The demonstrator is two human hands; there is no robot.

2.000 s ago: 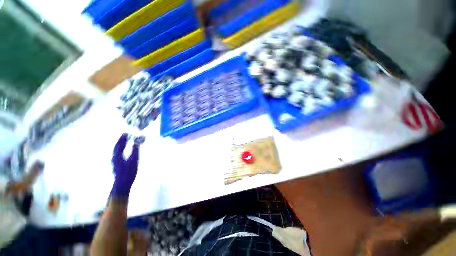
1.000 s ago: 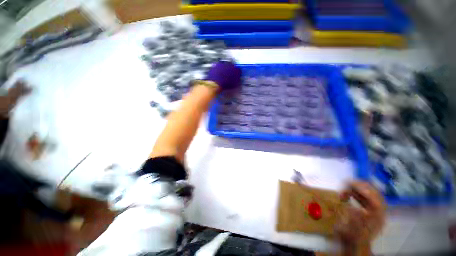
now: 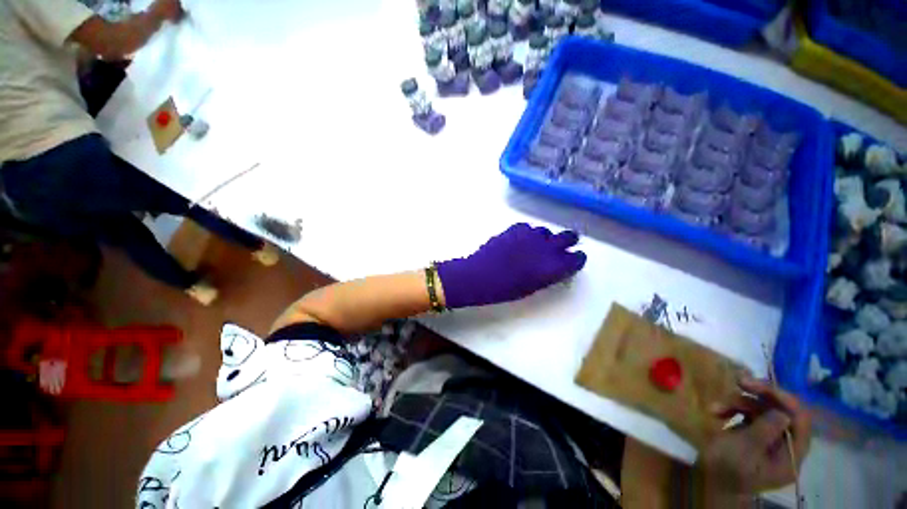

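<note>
My left hand (image 3: 512, 266), in a purple glove, is over the white table in front of the blue tray (image 3: 656, 221). Its fingers are curled, and I cannot tell whether they hold anything. My bare right hand (image 3: 761, 437) is at the right end of the brown board (image 3: 622, 348), with a thin stick (image 3: 793, 452) in its fingers. A red cap (image 3: 665, 374) sits on the board. Purple-grey bases (image 3: 636, 179) stand in rows in the tray. Figurines (image 3: 482, 45) with purple bottoms are grouped behind; one figurine (image 3: 423, 107) stands apart in front of them.
A blue bin of pale and grey-green pieces (image 3: 863, 288) adjoins the tray at right. Stacked trays (image 3: 865, 65) are at the upper right. Another person (image 3: 60, 129) is at the table's left, near a second board (image 3: 164, 124). A red stool (image 3: 119, 363) is on the floor.
My left hand has moved from the figurine group and tray corner back towards me. My right hand remains by the board. The view has turned, showing the other person and the stool.
</note>
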